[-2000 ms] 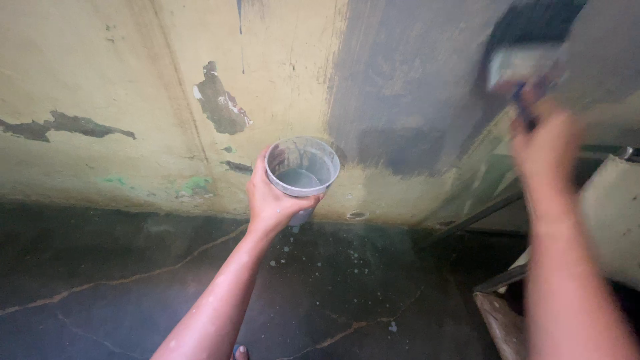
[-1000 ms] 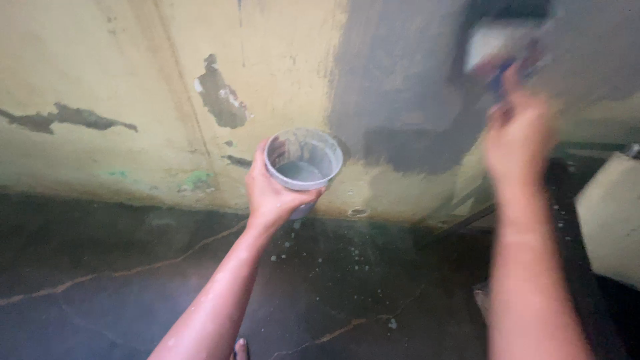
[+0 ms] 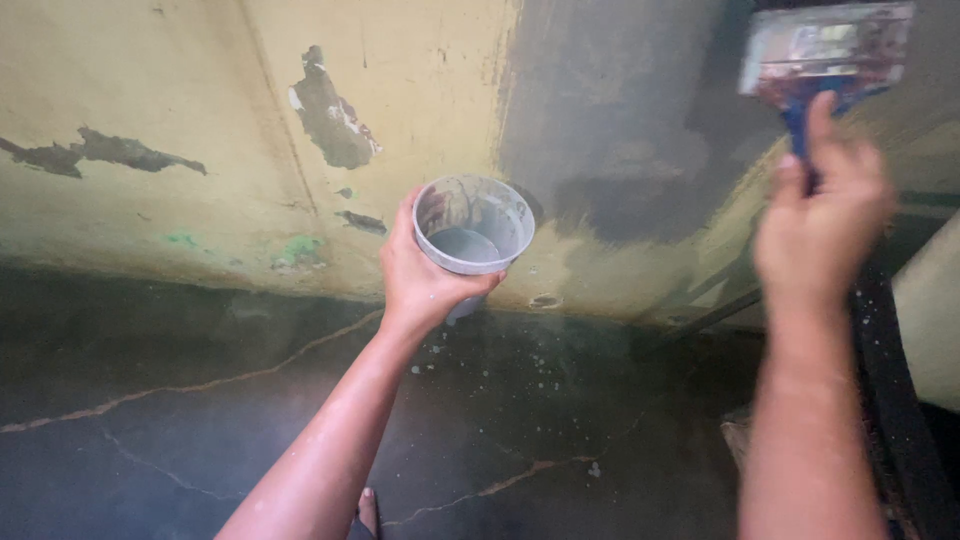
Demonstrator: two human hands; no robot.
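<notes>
My left hand [image 3: 427, 274] is wrapped around a plastic tub [image 3: 474, 262], tilted a little, with grey liquid paint [image 3: 463, 246] at its bottom and smears on its inner wall. At the upper right, my right hand [image 3: 825, 195] grips the blue handle of a wide paintbrush [image 3: 829, 56], slightly blurred, its paint-smeared head upward over the dark painted area. The wall [image 3: 427, 97] is yellowish with peeled spots left of the tub. Right of it lies a broad grey painted patch [image 3: 607, 97] with a ragged lower edge.
Below the wall is a dark floor [image 3: 300, 427] with long cracks and pale paint drops. A bare foot [image 3: 367, 510] shows at the bottom. On the right stand a dark frame bar [image 3: 885, 360] and a pale panel [image 3: 934, 315], close to my right forearm.
My right hand with the brush has moved over the grey part of the wall, first left and then back to the right. My left hand keeps the tub in about the same place.
</notes>
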